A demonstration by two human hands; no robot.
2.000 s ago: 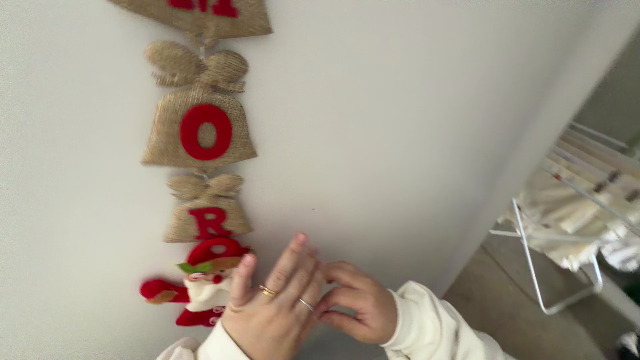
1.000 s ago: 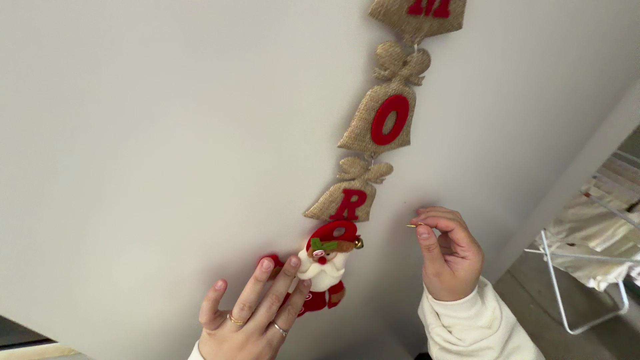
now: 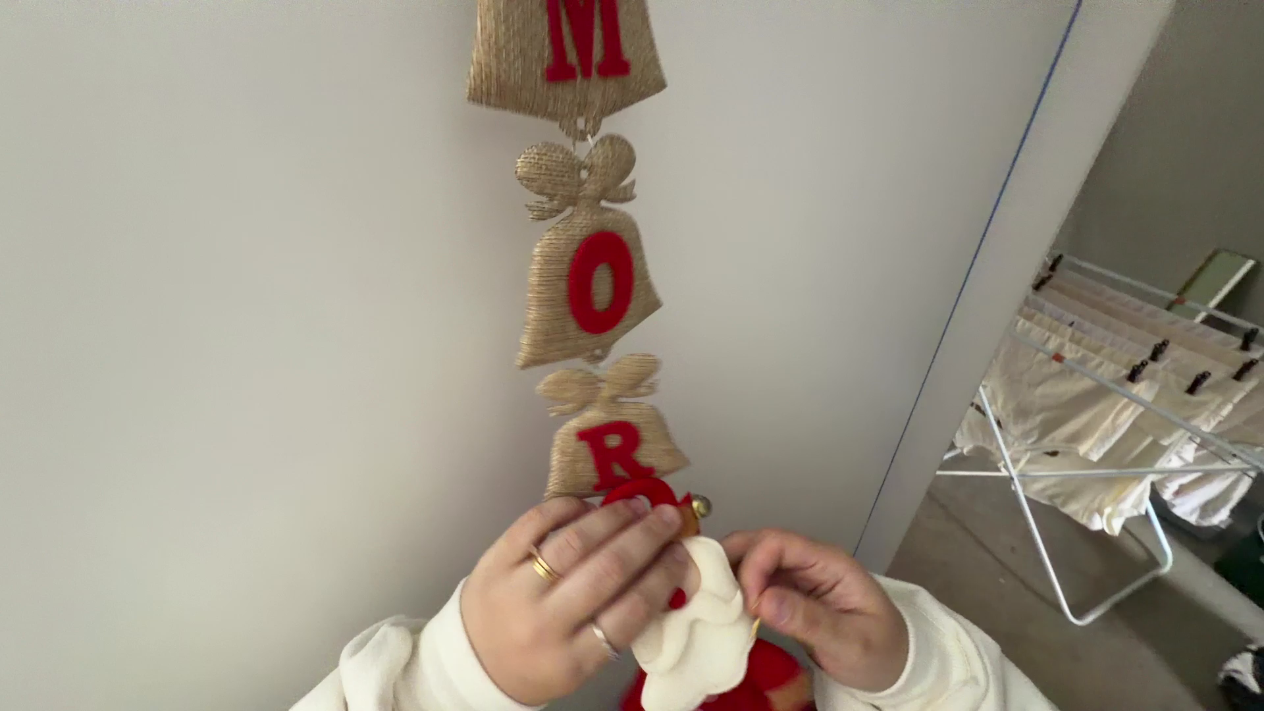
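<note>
A burlap bell-shaped piece with a red felt O (image 3: 600,281) hangs in a vertical string of similar pieces, one bearing a red M (image 3: 587,39) above and one a red R (image 3: 615,452) below. At the bottom end is a felt Santa figure (image 3: 696,617) with a white beard and a small gold bell (image 3: 701,506). My left hand (image 3: 578,592) lies over the Santa's hat and face, fingers together; whether it grips the figure is unclear. My right hand (image 3: 820,602) pinches a small, thin gold-coloured thing (image 3: 756,620) at the beard's right edge.
The string hangs against a pale flat surface (image 3: 247,296) with a blue line (image 3: 973,257) near its right edge. Beyond that edge, lower right, a white metal drying rack (image 3: 1027,513) holds pale cloths (image 3: 1076,385) with black clips.
My left hand has moved from the Santa's left side onto its hat and face. My right hand, apart from the figure a second ago, is now at the beard's edge with the gold-coloured thing.
</note>
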